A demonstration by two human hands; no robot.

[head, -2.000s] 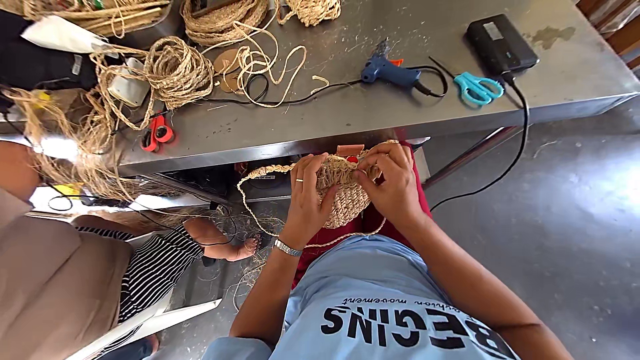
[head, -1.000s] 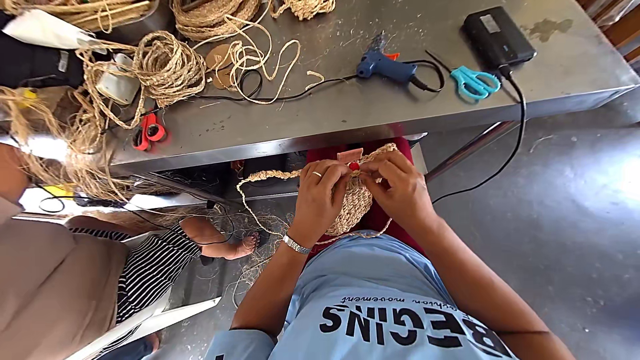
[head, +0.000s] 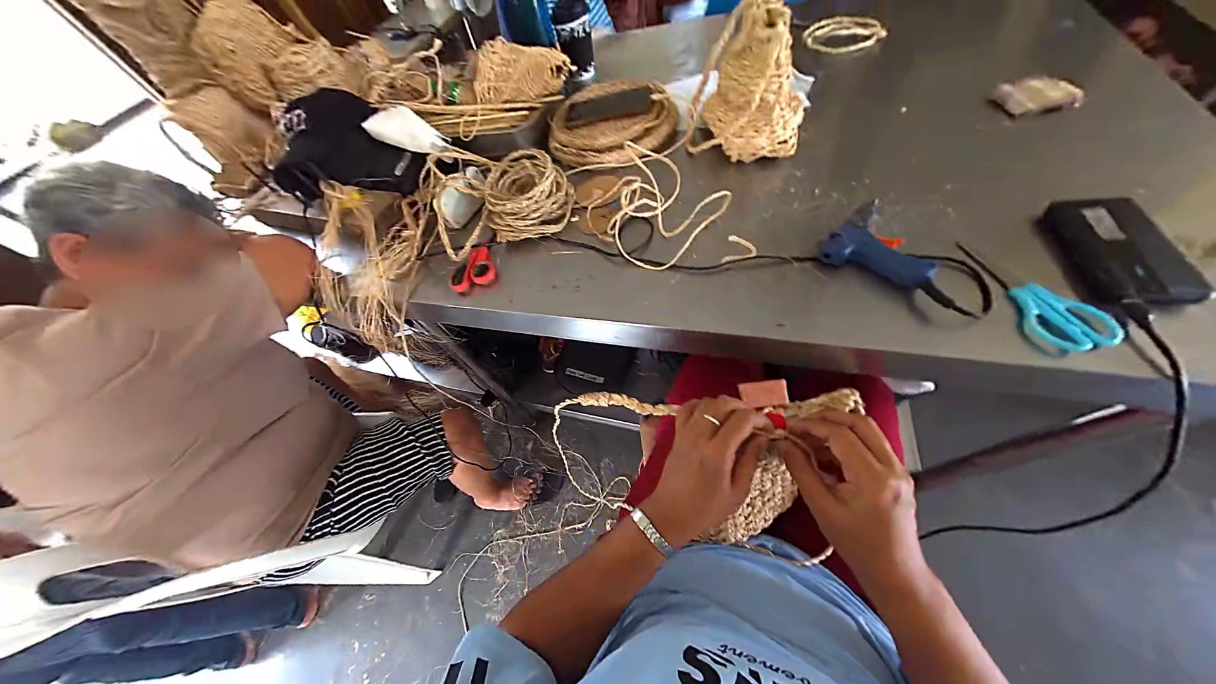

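Note:
A woven natural-fibre piece [head: 760,499] with a braided edge lies over my lap, below the table edge. My left hand [head: 708,461], with a ring and a bracelet, pinches its upper edge. Close beside it, my right hand [head: 850,480] grips the same edge, fingertips bent inward. Between the hands is a small red item [head: 777,419], and a pinkish tab [head: 763,393] stands just above it. A braided cord [head: 608,400] runs left from the piece and loops down. The fingertips partly cover the spot they hold.
On the metal table [head: 950,142] lie a blue glue gun [head: 879,258], turquoise scissors [head: 1059,318], a black box [head: 1126,249] with a cable, red-handled scissors [head: 474,270], coiled fibre cord [head: 528,195] and a woven fibre piece [head: 755,90]. A seated person [head: 161,380] is at the left.
The view has tilted up, showing more of the table and the seated person. Both hands stay on the woven piece; the red item between them shows in the one-second-old frame too.

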